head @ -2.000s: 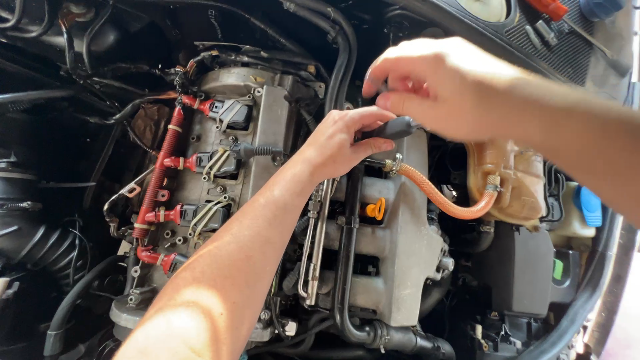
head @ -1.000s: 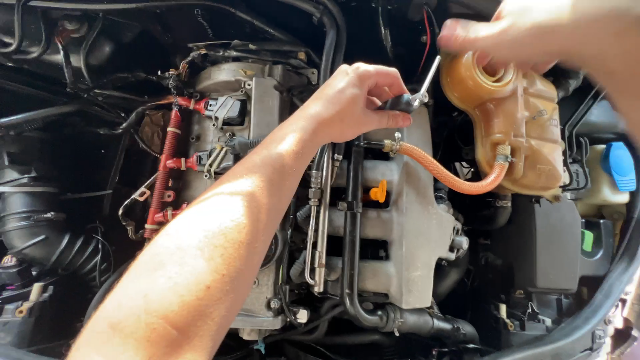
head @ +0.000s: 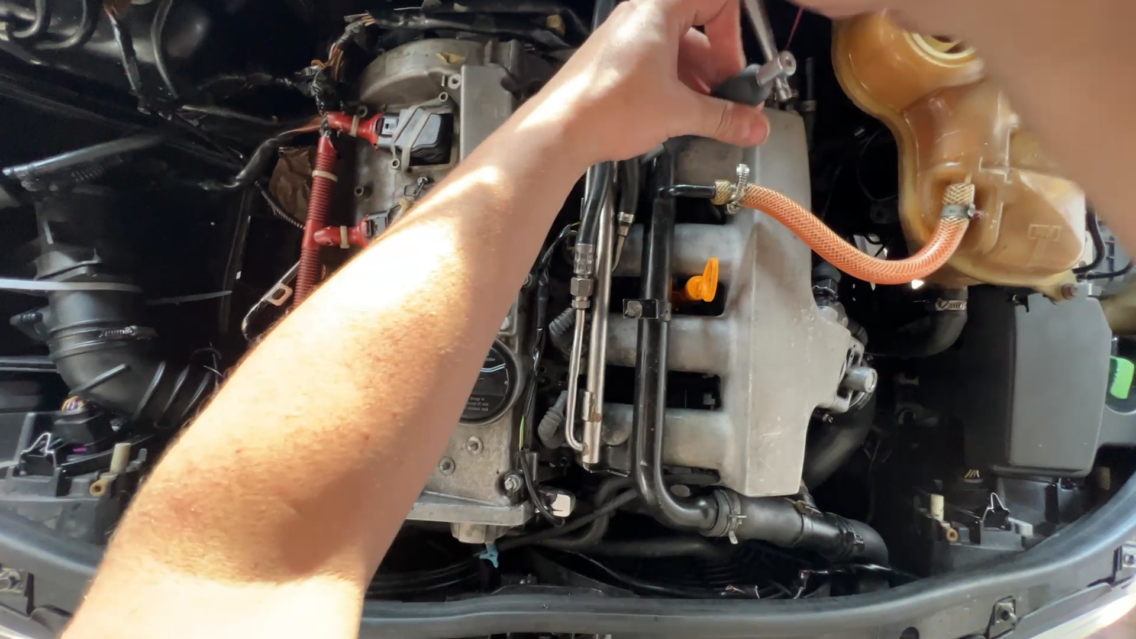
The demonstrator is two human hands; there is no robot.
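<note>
My left hand (head: 674,84) reaches in to the upper middle and grips a dark tool handle (head: 744,86) with a small metal end (head: 782,64). A slim metal shaft (head: 761,27) runs up past that end and out of the picture; what it belongs to cannot be told. At the top right only part of my right hand and forearm (head: 1021,53) shows, blurred, with the fingers outside the view. Below my left hand lie the grey metal intake manifold (head: 772,266), an orange braided hose (head: 852,257) with a clamp (head: 735,188), and an orange dipstick handle (head: 704,282).
A yellowed plastic coolant tank (head: 994,169) stands at the right above a black box (head: 1034,382). Black coolant pipe (head: 654,382) runs beside the manifold. Ignition coils (head: 417,138) and red conduit (head: 318,204) lie left; a ribbed intake duct (head: 115,355) is farther left.
My right hand has moved away from beside my left, up and right, until its fingers left the picture. My left hand keeps hold of the dark handle. The view has shifted closer.
</note>
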